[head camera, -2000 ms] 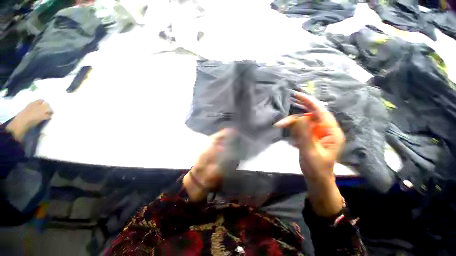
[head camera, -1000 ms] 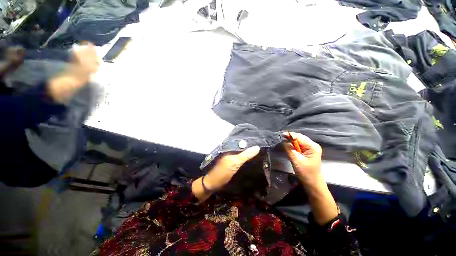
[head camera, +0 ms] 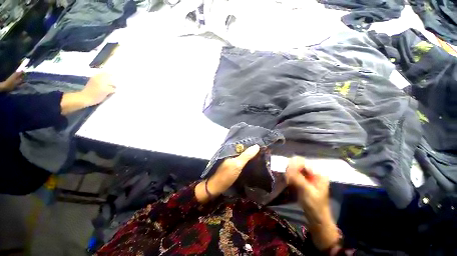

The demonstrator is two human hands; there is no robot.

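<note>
A dark grey washed shirt (head camera: 270, 85) lies on the white table, with a yellow-green motif on its pocket. Its cuff (head camera: 253, 135), with a brassy button, hangs at the table's near edge. My left hand (head camera: 228, 172) pinches the cuff near the button, thumb on top. My right hand (head camera: 309, 187) is blurred, below and right of the cuff and apart from it. A small red-orange patch of the thread snips (head camera: 308, 175) shows among its fingers; the blades cannot be made out.
Another person's hand (head camera: 97, 90) rests on the white table (head camera: 145, 110) at left, with grey cloth beneath the arm. A dark phone-like object (head camera: 104, 55) lies beyond it. More dark garments (head camera: 436, 90) are heaped at right, and others lie at the far left.
My right hand has moved down, away from the cuff edge. My left hand still holds the cuff. The other person's hand has come to rest on the table.
</note>
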